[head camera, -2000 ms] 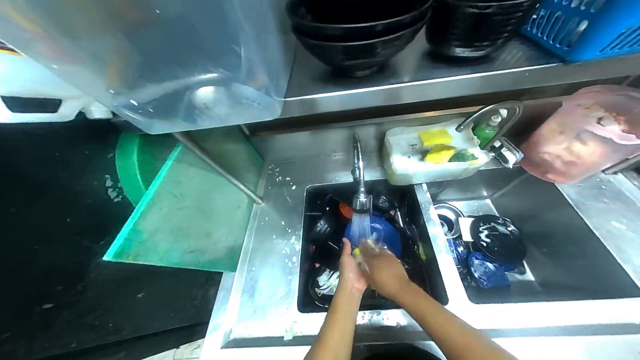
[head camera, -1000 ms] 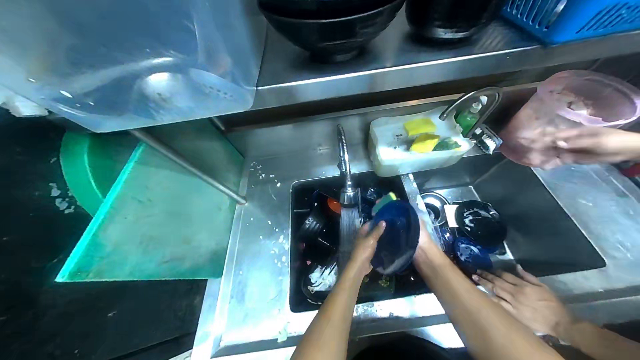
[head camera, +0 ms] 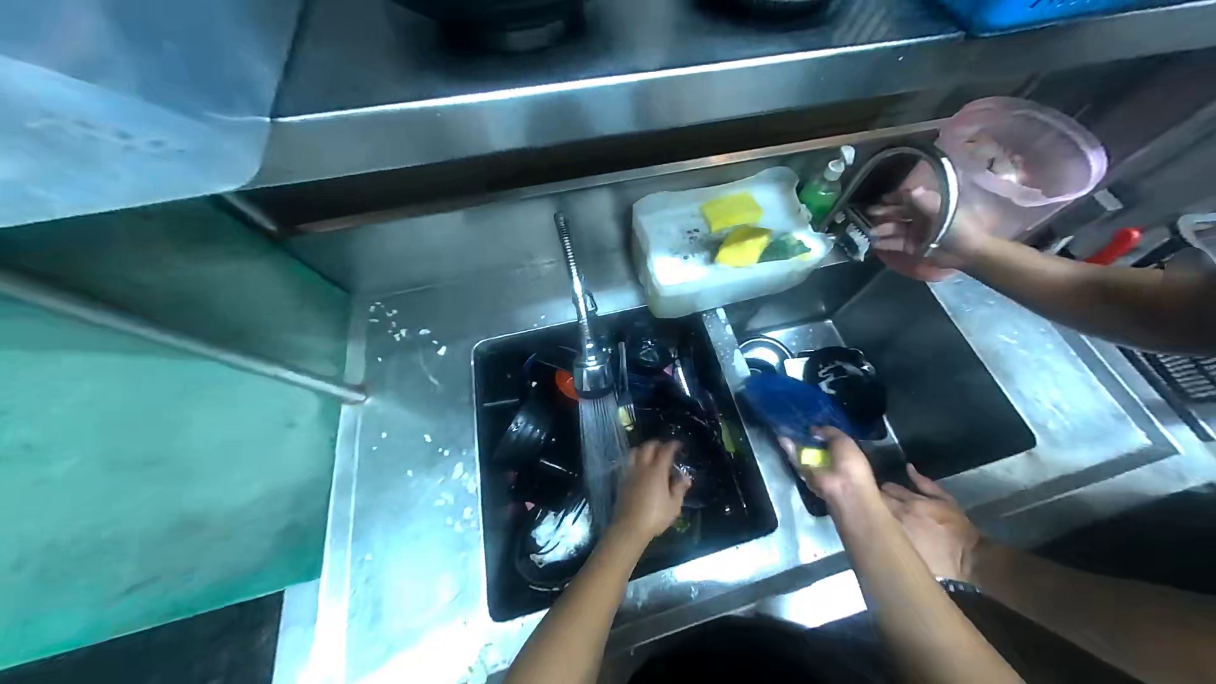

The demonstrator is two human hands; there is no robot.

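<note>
My left hand is over the left sink basin, just right of the water running from the spray faucet; its fingers are apart and blurred. Below it lie black dishes, forks and other utensils. My right hand grips a blue bowl at the front of the right basin, with a small yellow sponge piece at the fingers. A black bowl sits behind the blue one in that basin.
A co-worker's hand is at the right faucet; another rests by the right basin's front edge. A white tub holds yellow sponges, beside a green pump bottle and pink bucket. A green panel stands left.
My right hand has moved the blue bowl from near the running water to the right basin. My left hand has let go of it. The co-worker's hand has moved from the pink bucket to the right faucet.
</note>
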